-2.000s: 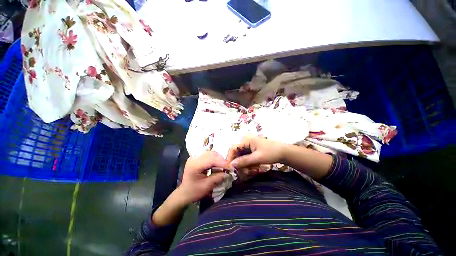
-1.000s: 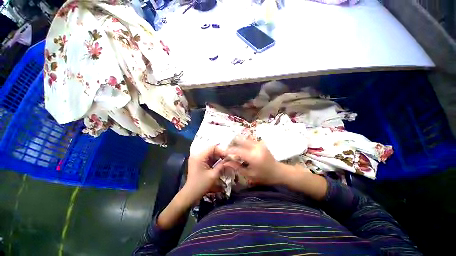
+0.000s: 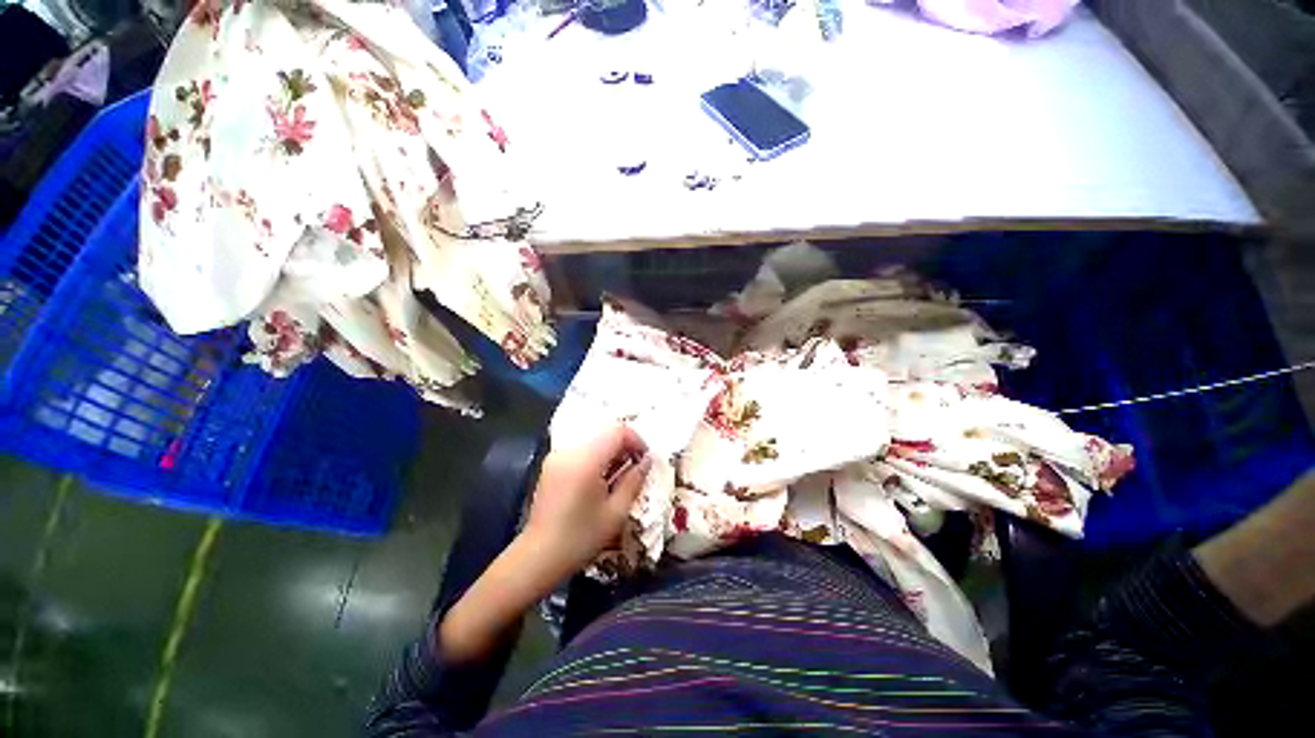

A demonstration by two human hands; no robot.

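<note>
The cream floral garment (image 3: pixel 808 418) lies bunched on my lap. My left hand (image 3: pixel 589 490) pinches a small fold at its left edge. A fine pale thread (image 3: pixel 1190 388) stretches from near the garment's right end to the right picture edge. My right forearm reaches out to the far right; the right hand itself is cut off by the picture edge. No needle can be made out.
A white table (image 3: pixel 923 159) stands ahead with a smartphone (image 3: pixel 756 117) and tiny dark bits (image 3: pixel 700 182). Another floral garment pile (image 3: pixel 317 188) drapes over a blue crate (image 3: pixel 130 389) at left. Pink plastic (image 3: pixel 1002 12) lies at the table's back.
My right hand has left the garment and moved far right, out of the picture. The pale thread now shows at the right. My left hand stays on the garment. The view has tilted up.
</note>
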